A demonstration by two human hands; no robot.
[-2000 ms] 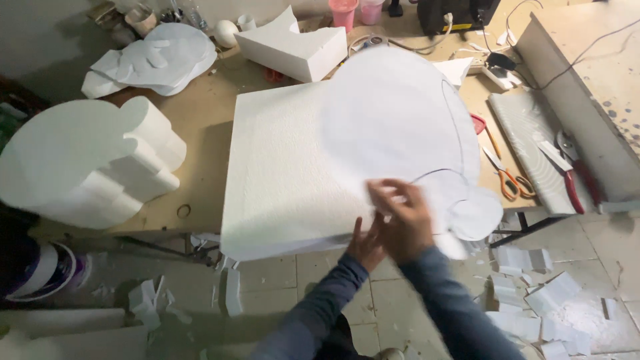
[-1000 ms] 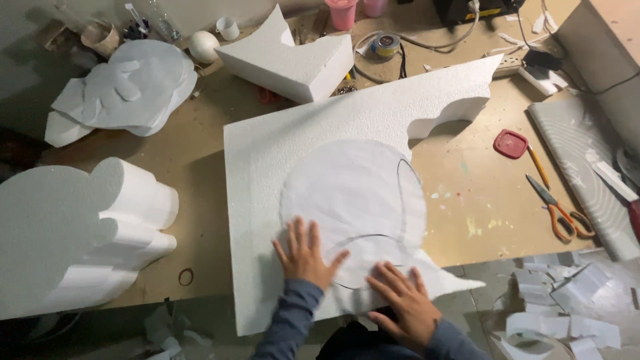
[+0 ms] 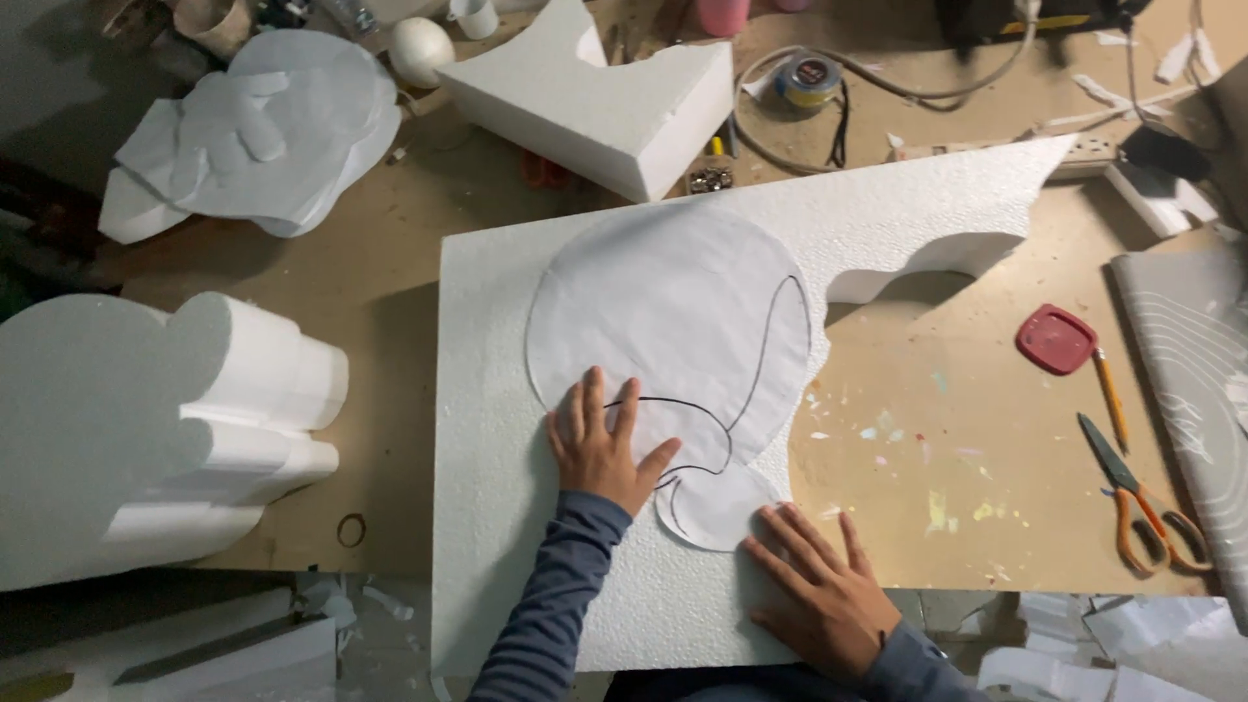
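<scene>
A white paper cutout [image 3: 663, 312] with black drawn curves lies flat on a large white foam block [image 3: 497, 585], whose right side is cut in a wavy line. My left hand [image 3: 604, 444] rests palm down on the cutout's lower left part, fingers spread. Lower right, my right hand [image 3: 824, 590] lies on the foam, its fingertips by the edge of the cutout's small rounded lobe. Neither hand grasps anything. Orange-handled scissors [image 3: 1141, 502], a pencil [image 3: 1111, 400] and a red square lid [image 3: 1057, 339] are on the table to the right.
A thick shaped foam piece [image 3: 88, 429] is at the left, below stacked white cutouts [image 3: 283, 127]. Behind the block sit a notched foam offcut [image 3: 604, 88], a tape roll [image 3: 808, 78] and a cable. A grey patterned mat [image 3: 1189, 390] lies right; scraps litter the floor beyond the table's front edge.
The paper cutout has moved and turned on the foam block, which sits differently on the table. My hands, close together two seconds ago, are now spread apart. The view has shifted.
</scene>
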